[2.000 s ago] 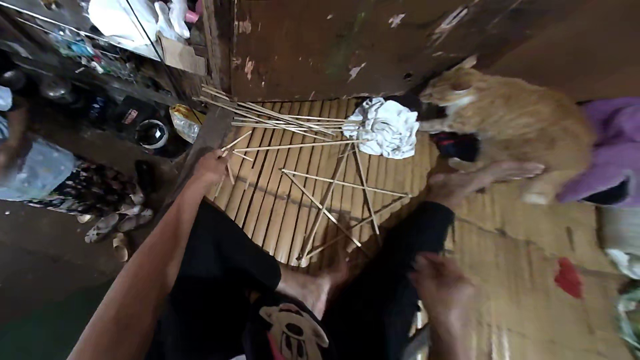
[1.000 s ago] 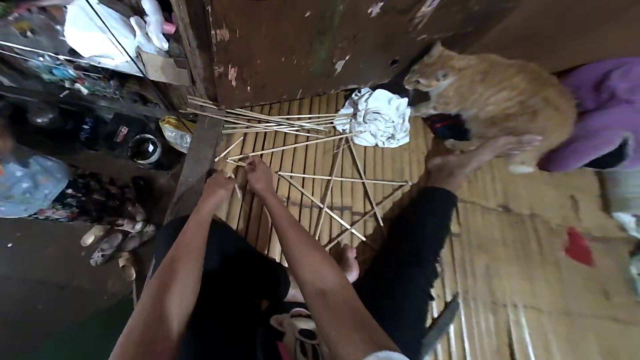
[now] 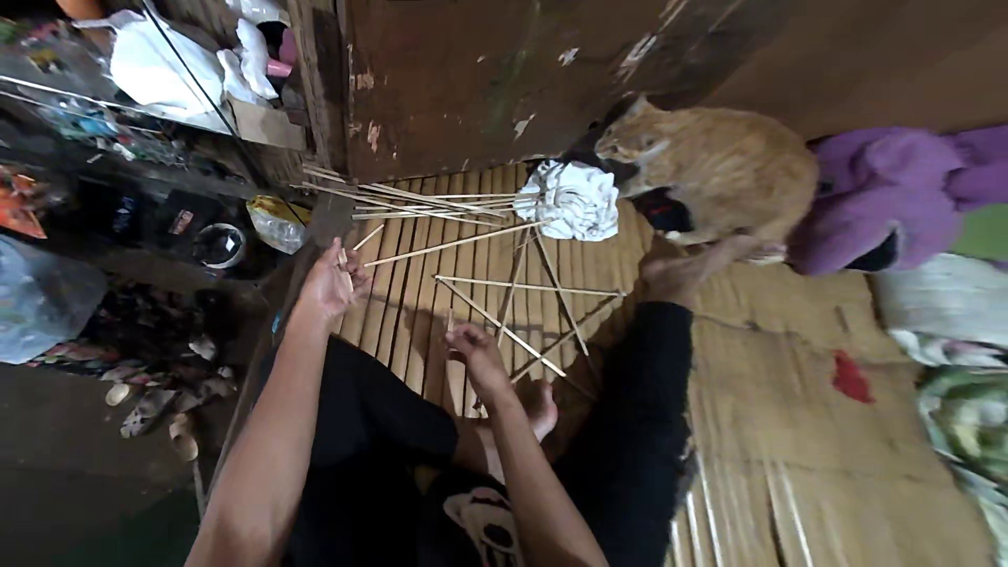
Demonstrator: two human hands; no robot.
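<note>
My left hand [image 3: 335,277], at the left edge of the slatted bamboo floor [image 3: 402,323], holds short pieces of thin stick between the fingers. My right hand [image 3: 475,350] is raised over the slats with a small thin piece pinched at its fingertips. Between my legs, thin bamboo sticks form a star-like frame [image 3: 529,285] of crossing lines. A longer stick [image 3: 449,244] runs from near my left hand to the frame's top. Beyond it lies a loose bundle of sticks [image 3: 425,203], its right ends at a crumpled white cloth [image 3: 579,201].
An orange cat [image 3: 724,169] sits at the upper right, beside a purple plush item [image 3: 882,197]. A brown wooden wall [image 3: 488,79] closes off the far side. Left and below the platform are a white-rimmed container [image 3: 220,246], several shoes [image 3: 146,411] and a yellow plastic bag [image 3: 276,224].
My hands were close together at the stick ends one second ago; now they are apart, the right one nearer my body. The cat and the star-like frame remain in place.
</note>
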